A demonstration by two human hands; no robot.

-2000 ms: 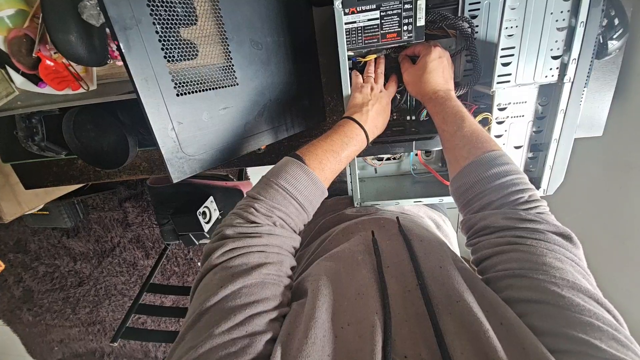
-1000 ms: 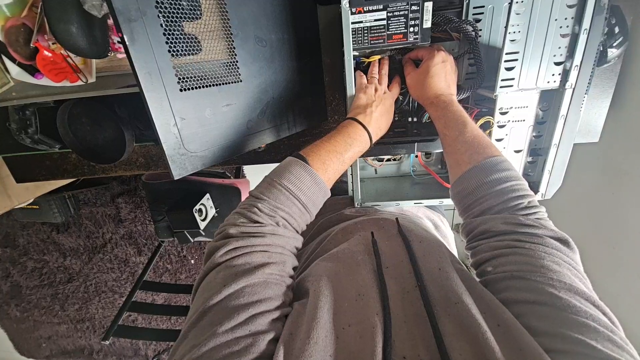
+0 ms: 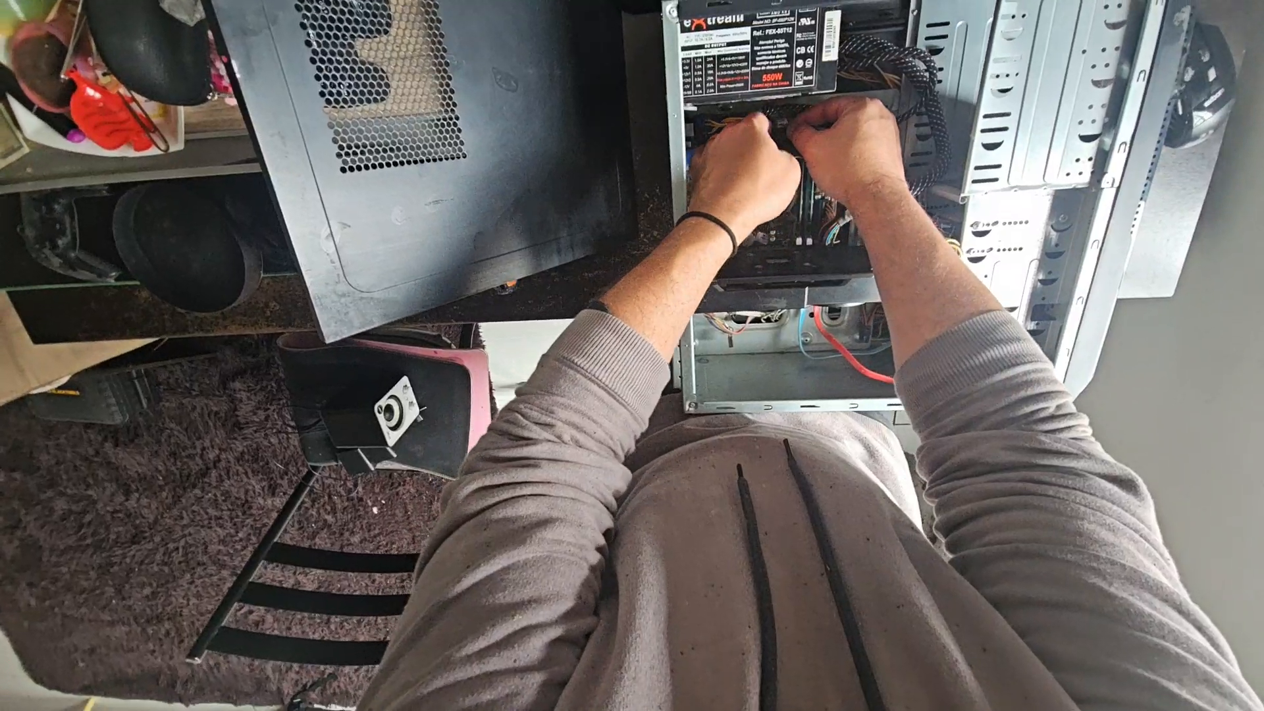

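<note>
An open computer case [image 3: 1047, 89] lies before me with its inside showing. At its upper left sits a power supply unit [image 3: 758, 54] with a printed label, and a black sleeved cable bundle [image 3: 928, 109] curves down to its right. Just below the unit, my left hand [image 3: 746, 173] is inside the case with its fingers curled. Close on its right is my right hand [image 3: 851, 148], its fingers bent near the cables. The fingertips of both are partly hidden, so what they pinch cannot be told. A red cable [image 3: 839, 351] runs through the lower bay, below my wrists.
Left of the case leans a black side panel [image 3: 533, 128] with a perforated vent. A black chair [image 3: 341, 602] and a device with a white faceplate [image 3: 397, 413] are at the lower left, over a shaggy rug [image 3: 118, 523]. A shelf with assorted items [image 3: 109, 114] is at the upper left.
My left hand's fingers, extended flat below the power supply before, are now curled. My right hand stays at the cables beside it.
</note>
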